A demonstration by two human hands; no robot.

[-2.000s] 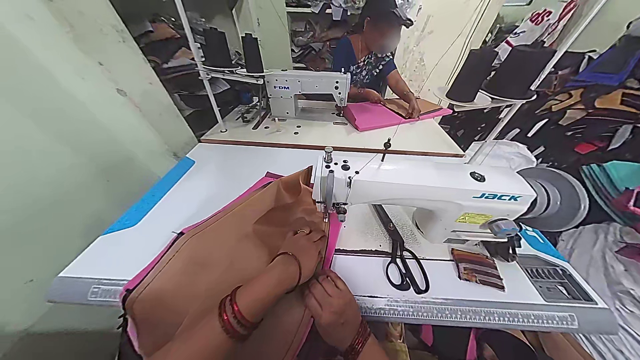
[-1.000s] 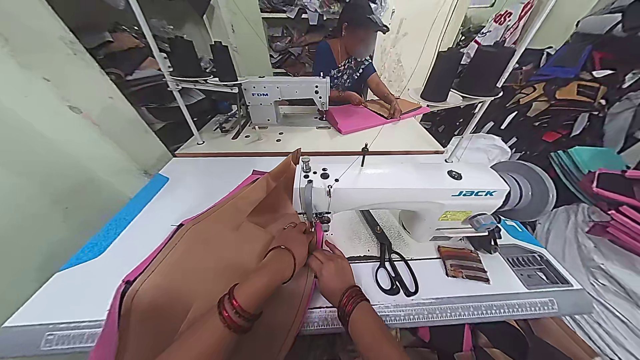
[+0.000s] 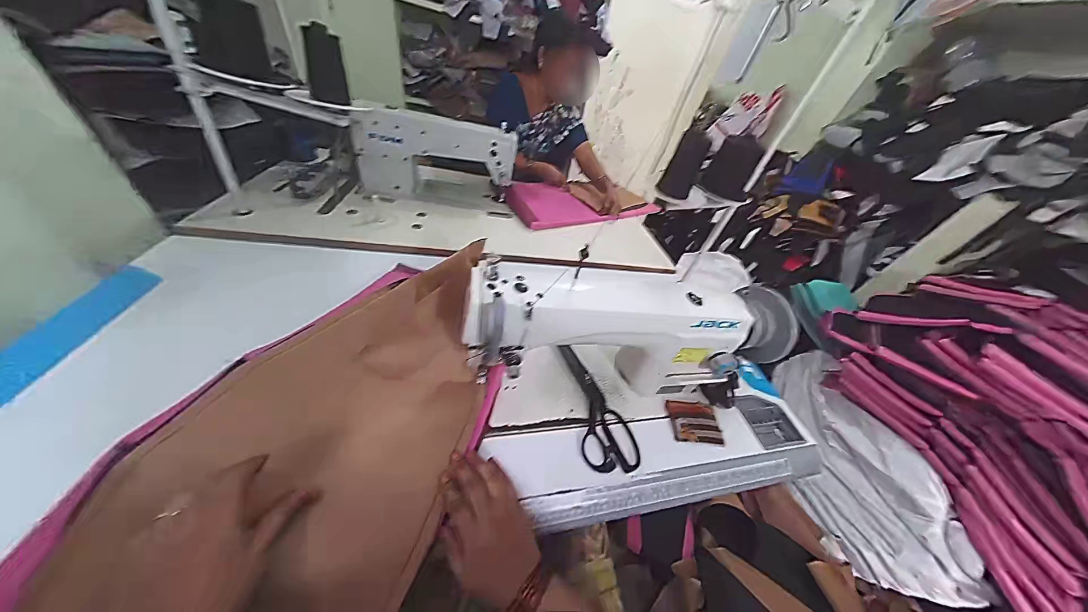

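A large brown fabric panel (image 3: 340, 408) with pink edging (image 3: 487, 406) lies over the left of the table, its right edge under the needle area of a white Jack sewing machine (image 3: 603, 319). My left hand (image 3: 212, 527) rests on the panel at lower left, blurred, with its fingers apart. At the panel's right edge near the table front, my right hand (image 3: 489, 518) has its fingers on the pink-edged border; whether it pinches the border is unclear. Black-handled scissors (image 3: 608, 433) lie on the machine bed, with a small striped fabric piece (image 3: 695, 422) to their right.
Across the table, a co-worker (image 3: 552, 110) has both hands on pink and brown fabric (image 3: 561, 204) beside a second sewing machine (image 3: 433, 144). Black thread cones (image 3: 710, 166) stand on a rack. Pink-edged dark pieces (image 3: 977, 408) and white cloth (image 3: 875, 476) are piled at right.
My left hand has moved from near the needle down and left over the panel. My right hand has moved back along its edge, away from the needle. The view has turned right.
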